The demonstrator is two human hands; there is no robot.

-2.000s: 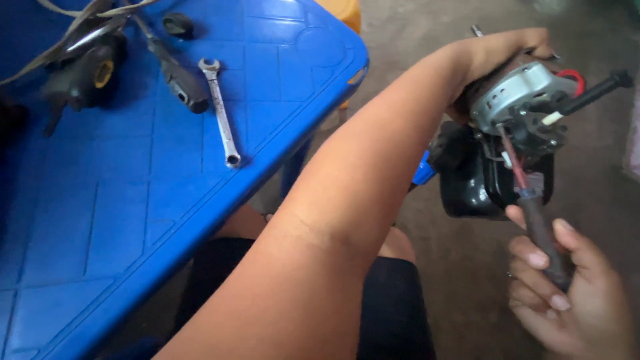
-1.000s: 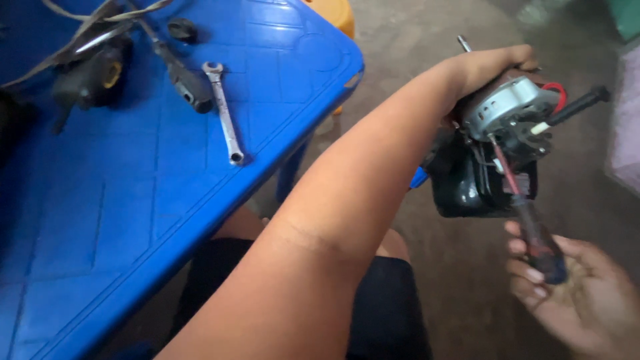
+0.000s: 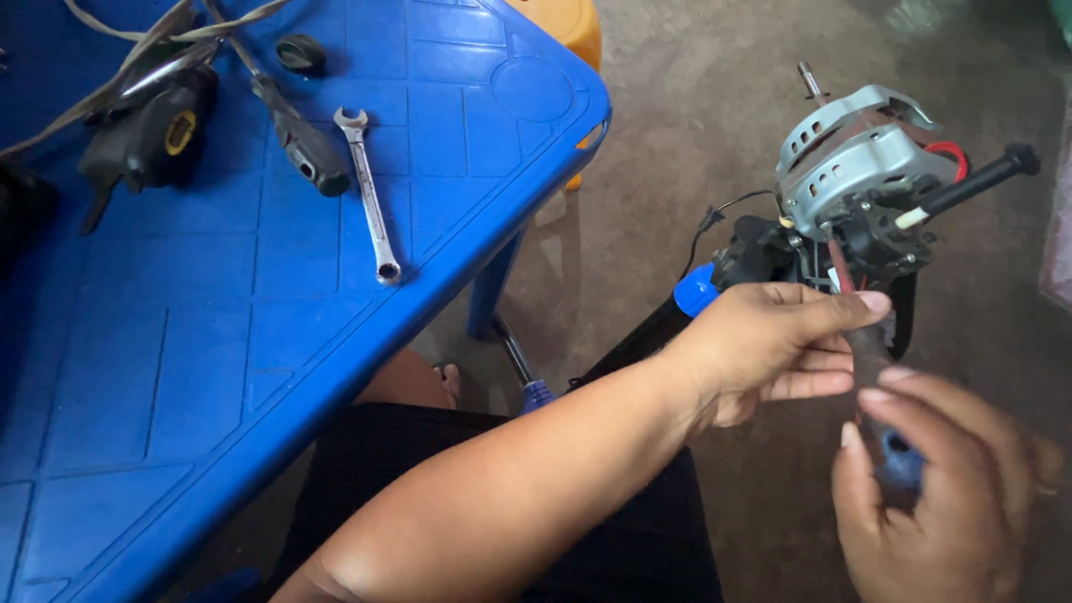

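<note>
At the right, an electric fan motor (image 3: 871, 176) with silver housing, a shaft and a black gearbox sits on a stand with a blue collar (image 3: 695, 290). A screwdriver (image 3: 868, 352) with a reddish shank and dark handle points up at the motor's lower edge; its tip meets the housing near a screw. My left hand (image 3: 787, 347) pinches the screwdriver where shank and handle join. Around the handle's lower end curl the fingers of my right hand (image 3: 946, 477), blurred; whether they grip it I cannot tell.
The blue plastic table (image 3: 201, 352) fills the left. On it lie a combination wrench (image 3: 368, 197), another screwdriver (image 3: 297, 138), a black knob (image 3: 301, 54), a black-and-yellow tool (image 3: 151, 134) and a strap. A yellow plastic seat (image 3: 561, 25) stands behind the table corner.
My left hand has left the top of the motor and moved down onto the screwdriver. The motor's top and shaft now show. My right hand stays at the handle.
</note>
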